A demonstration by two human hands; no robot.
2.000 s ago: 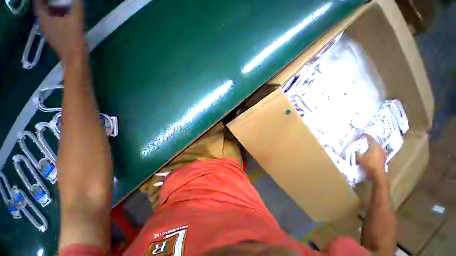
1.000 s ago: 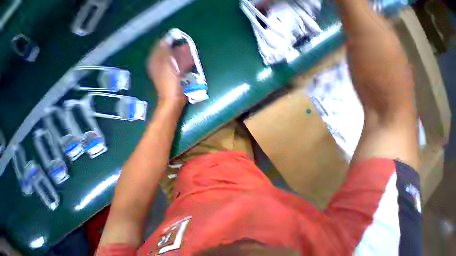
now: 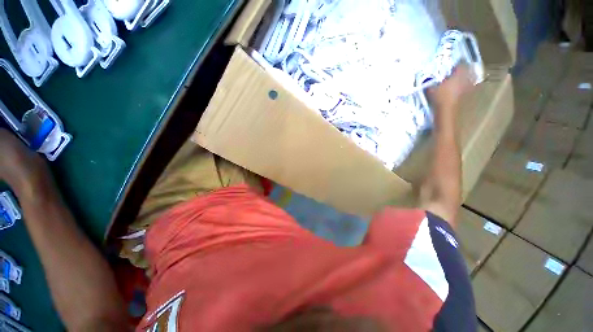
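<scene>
My right hand (image 3: 453,85) is over the right side of the open carton (image 3: 312,139), its fingers closed around white looped pieces (image 3: 450,53). Jumbled white loops (image 3: 338,97) fill the carton, partly under a shiny clear liner. My left hand (image 3: 12,155) is at the left edge, partly cut off, below a blue-marked unit (image 3: 40,130); I cannot tell if it touches the unit. Several plain white units with round ends (image 3: 70,42) lie on the green surface (image 3: 123,97) at upper left.
More blue-marked units (image 3: 8,211) lie along the lower left edge, partly cut off. The carton's front flap leans out near my body. Several closed cartons (image 3: 520,214) with small white labels stand at right. The green surface's edge runs beside my waist.
The view has turned right. My right arm has moved from over the green surface to the carton. Plain units now lie at upper left. My left hand has moved away from the unit it was at.
</scene>
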